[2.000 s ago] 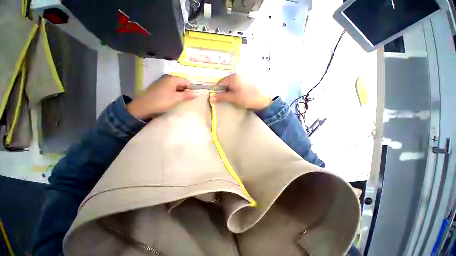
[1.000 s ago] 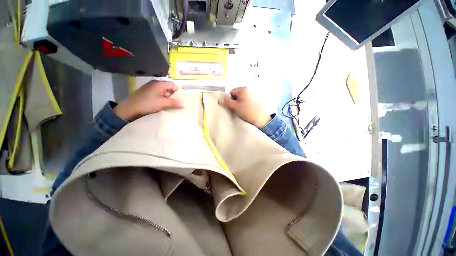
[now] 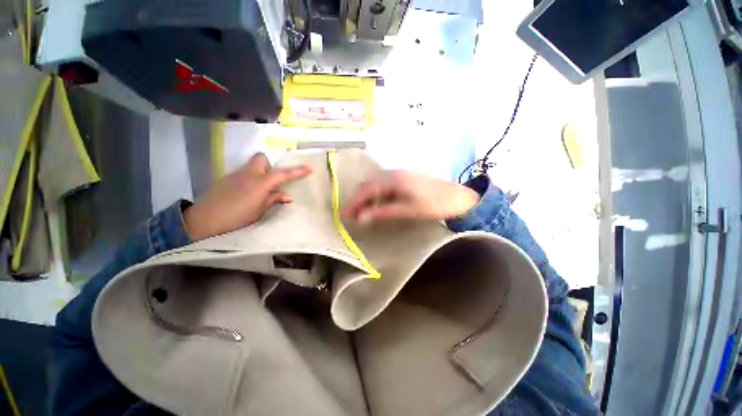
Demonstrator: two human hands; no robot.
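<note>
The beige bag body (image 3: 281,223) lies in front of me, its near end opened into a wide tube with zips inside. Yellow binding tape (image 3: 338,213) runs along its middle seam. A narrow grey strip (image 3: 332,145) lies at its far end, below the yellow clamp frame (image 3: 327,102). My left hand (image 3: 244,195) rests on the panel left of the seam, index finger extended, gripping nothing visible. My right hand (image 3: 407,199) is blurred over the panel right of the seam, fingers bent; whether it holds the fabric is unclear.
The pattern sewing machine (image 3: 183,61) stands at the upper left. A control screen (image 3: 606,32) is at the upper right, with a cord (image 3: 514,114) below it. A yellow oblong piece (image 3: 573,146) lies on the right table. Stacked bag pieces (image 3: 69,154) hang at the left.
Both hands have left the panel's far end and moved nearer to me, the right one towards the seam. The tube's opening has shifted slightly. The right sleeve now covers the dark snips by the cord.
</note>
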